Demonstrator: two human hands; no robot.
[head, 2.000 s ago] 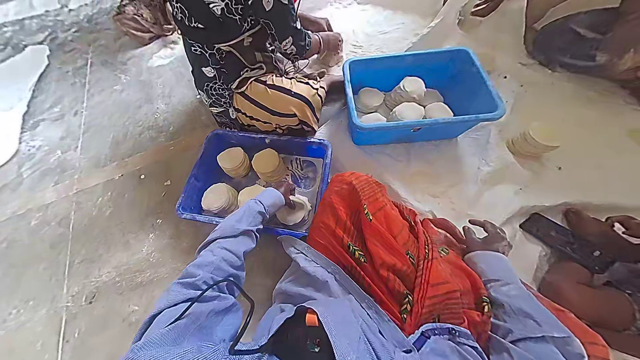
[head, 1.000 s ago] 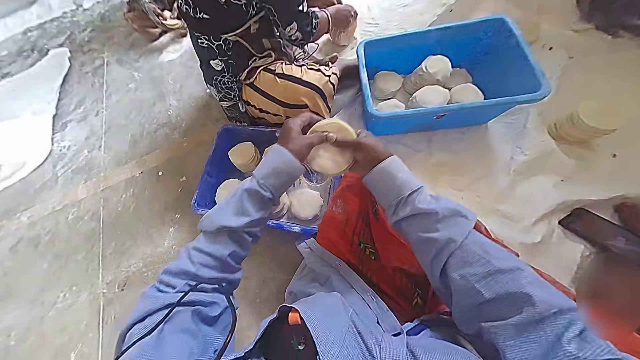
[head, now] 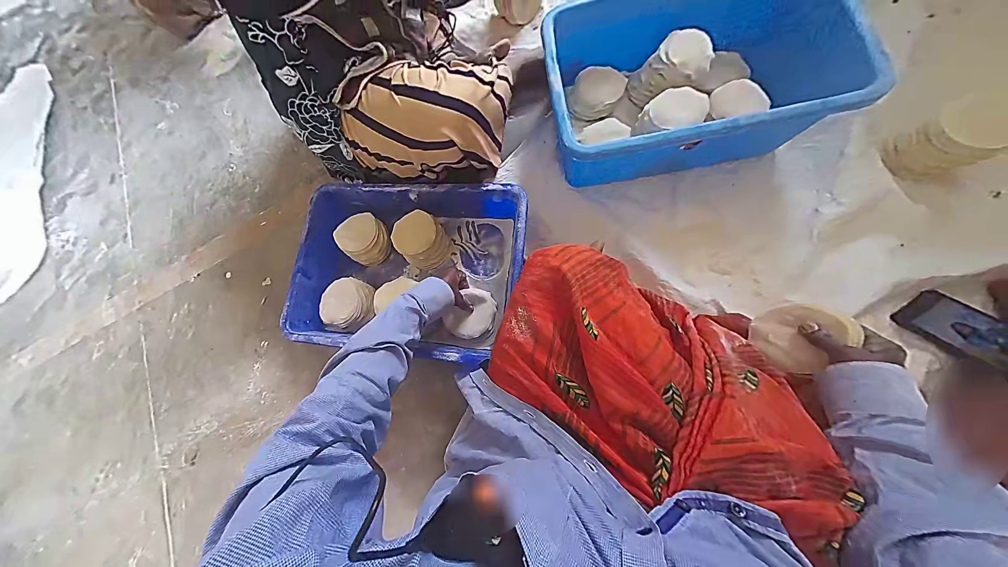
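Note:
My left hand (head: 459,288) is inside the dark blue plastic tub (head: 296,291), its fingers touching the edge of a whitish, floury round piece of dough (head: 473,317); the sleeve and view hide whether it grips. Beside it stand stacks of thin, round dough discs: two yellowish stacks (head: 361,239) at the back, a paler stack (head: 346,304) at the front left and one partly behind my sleeve. My right hand (head: 854,346) is closed around a stack of pale discs (head: 787,337), by my knee under the red cloth (head: 630,378).
A larger light blue tub (head: 756,130) with several floury disc stacks stands at the back right. Another stack (head: 937,142) rests on the pale sheet at the right. A person's striped cloth (head: 429,118) borders my tub. A phone (head: 953,323) is near my right hand.
A second ago both hands held pale discs together over the dark blue tub. My left hand has since gone down into the tub, and my right hand has moved right with a stack.

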